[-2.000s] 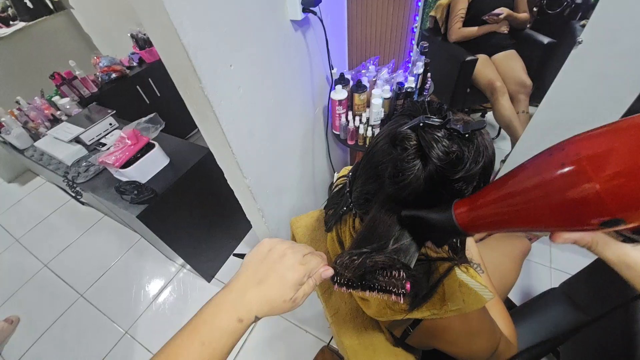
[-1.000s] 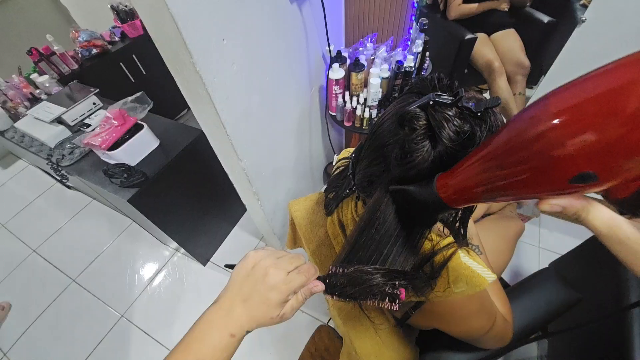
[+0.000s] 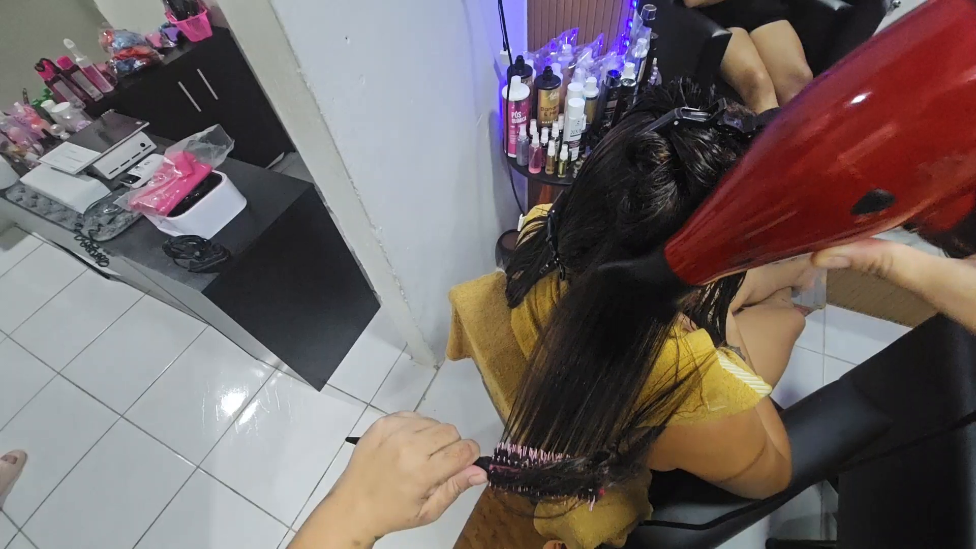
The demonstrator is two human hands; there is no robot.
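My left hand (image 3: 408,476) grips the black handle of a round hairbrush (image 3: 537,469) with pink bristles, and the lower ends of a seated person's long dark hair (image 3: 602,343) wrap over it. At the right, my right hand (image 3: 877,263) is on a red hair dryer (image 3: 823,145); its grip is mostly out of view. The dryer's black nozzle (image 3: 637,278) points at the stretched section of hair, close to or against it. Black clips (image 3: 686,117) hold other hair up on the head. A yellow towel (image 3: 488,343) lies around the person's shoulders.
A black salon chair (image 3: 831,427) stands under the person. Bottles (image 3: 547,95) crowd a round shelf beside a white wall (image 3: 396,152). At the left, a dark desk (image 3: 274,267) carries a white box and devices. Another person's legs (image 3: 762,65) show at the top.
The brush has slid down to the hair's ends, with the section now stretched long between nozzle and brush. The dryer has stayed over the hair.
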